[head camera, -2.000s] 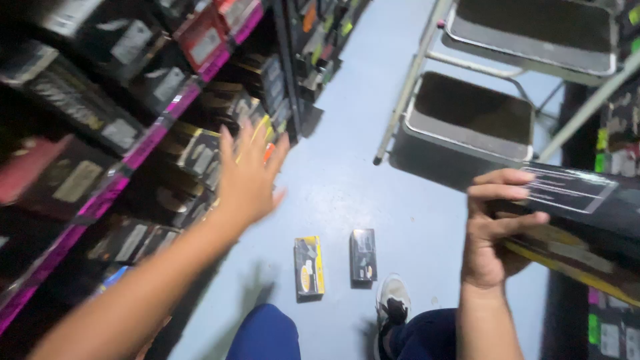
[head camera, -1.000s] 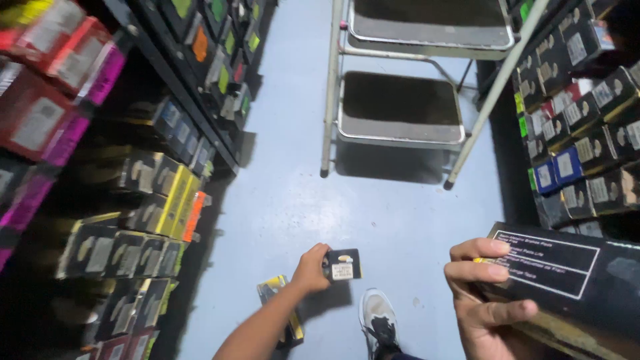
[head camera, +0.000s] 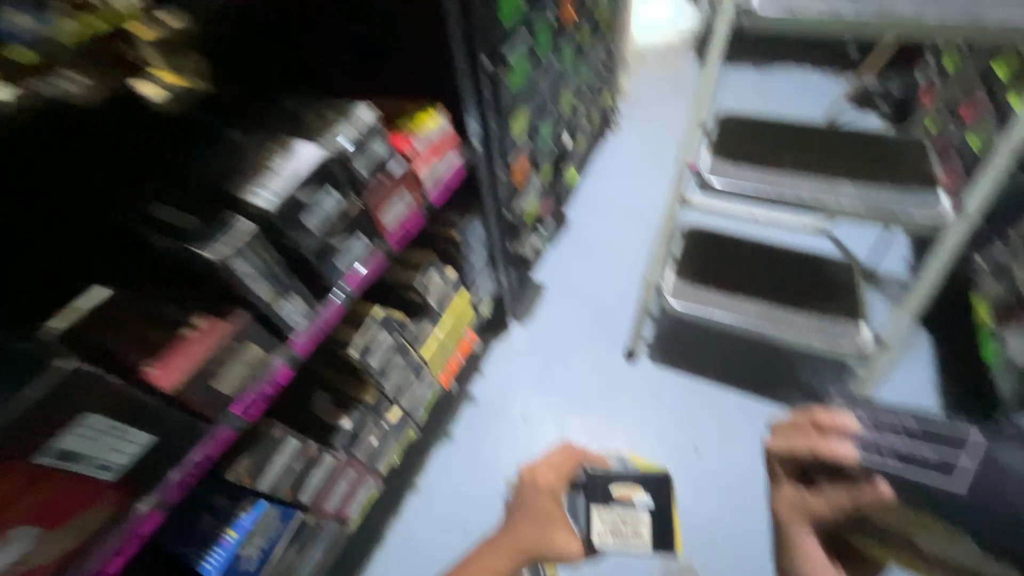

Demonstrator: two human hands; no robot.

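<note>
At the bottom centre, my left hand (head camera: 548,504) grips a small black box (head camera: 628,512) with a pale label on its end; the fingers wrap its left side. A yellow edge shows along the box's right side and behind its top. My right hand (head camera: 820,472) holds the left end of a larger black box (head camera: 944,464) with white-outlined print, at the lower right. Blur hides the fine detail of both hands.
A shelf with a purple edge strip (head camera: 320,324) and rows of boxes (head camera: 400,352) runs along the left. A metal step ladder (head camera: 768,312) stands on the pale blue floor (head camera: 560,360) ahead. More stocked shelving lines the right.
My left hand was apart and empty near the left shelf, then reached a small black box low over the floor; now it grips that box. My right hand keeps the larger box. The view has swung left.
</note>
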